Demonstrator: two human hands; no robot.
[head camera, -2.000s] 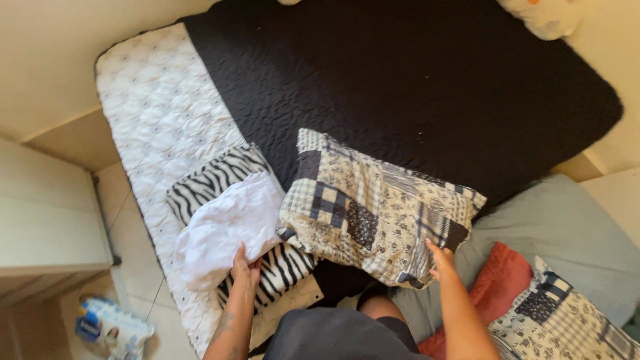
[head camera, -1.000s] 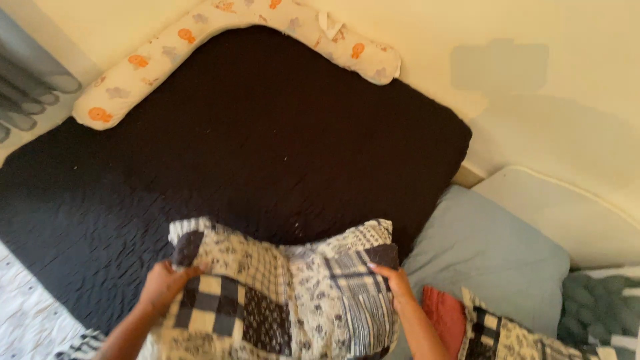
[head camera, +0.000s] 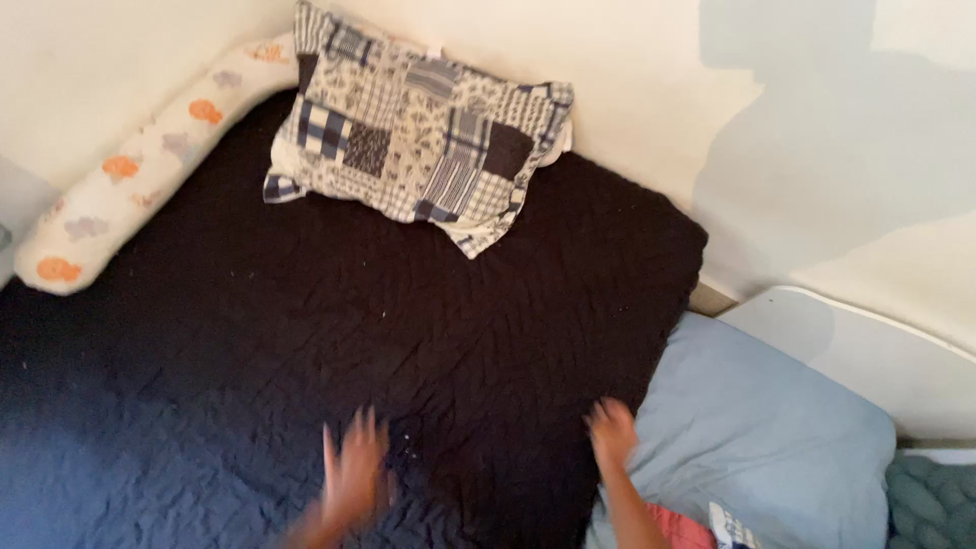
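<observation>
A patchwork pillow (head camera: 412, 130) in cream, navy and black rests at the far side of the bed, against the wall and over part of a long bolster. Dark quilted bedding (head camera: 457, 328) spreads beneath it. My left hand (head camera: 357, 465), blurred, is over the dark bedding at the lower middle, fingers apart and holding nothing. My right hand (head camera: 612, 431) is near the right edge of that bedding, beside a blue-grey pillow, with nothing seen in it; its fingers are blurred and partly curled.
The white bolster (head camera: 152, 168) with orange and grey prints curves along the wall at left. At right lie the blue-grey pillow (head camera: 770, 435), a red cloth item (head camera: 681, 526) and a chunky dark green textile (head camera: 930, 496). A white board (head camera: 862, 343) stands by the wall.
The patchwork pillow, held in both hands in the earlier frames, has been let go and lies at the wall over the bolster. Both hands are now away from it. The view has shifted.
</observation>
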